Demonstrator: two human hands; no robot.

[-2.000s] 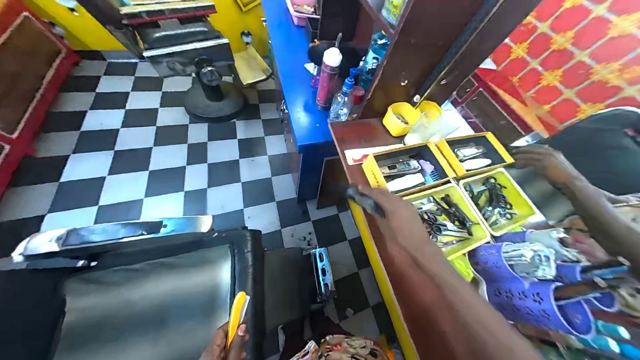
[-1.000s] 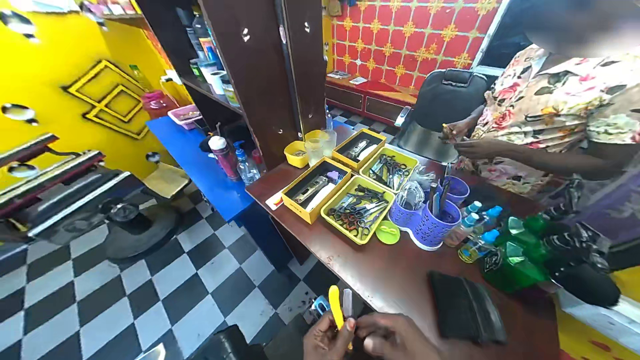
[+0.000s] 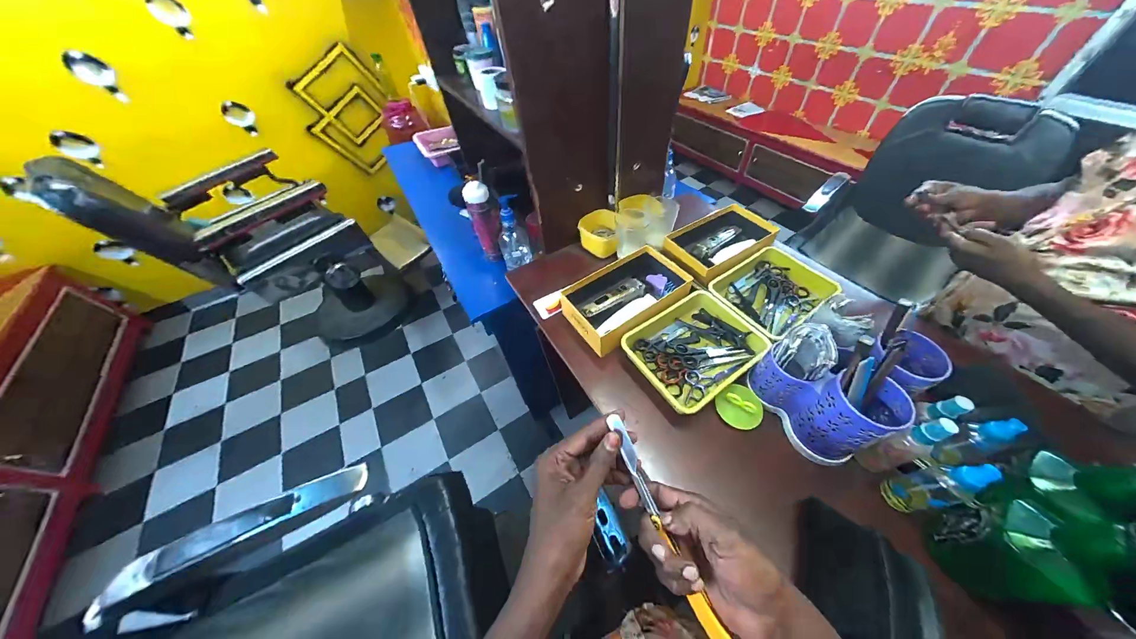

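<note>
Low in the middle, my left hand (image 3: 572, 475) pinches the whitish end of what looks like a barber's straight razor (image 3: 637, 475). My right hand (image 3: 719, 555) is closed around its yellow handle, which points down and right. The tool lies slanted between both hands, near the edge of the brown counter (image 3: 621, 390). Beyond them stand a yellow basket of scissors and clips (image 3: 679, 404), a second yellow basket (image 3: 821, 297), and two yellow boxes holding hair clippers (image 3: 612, 300). A round green lid (image 3: 738, 408) lies beside the near basket.
Purple holders (image 3: 830, 426) carry combs and tools. Blue-capped bottles (image 3: 945, 484) and green bottles (image 3: 1016, 532) stand at right. A black barber chair (image 3: 373, 568) is at lower left. Another person's hands (image 3: 985, 217) are at upper right, by a second chair (image 3: 958, 169).
The view has swung widely. Two seconds ago my right hand was over the counter with a dark object, apart from my left hand with the yellow thing; now both hands are together on the tool.
</note>
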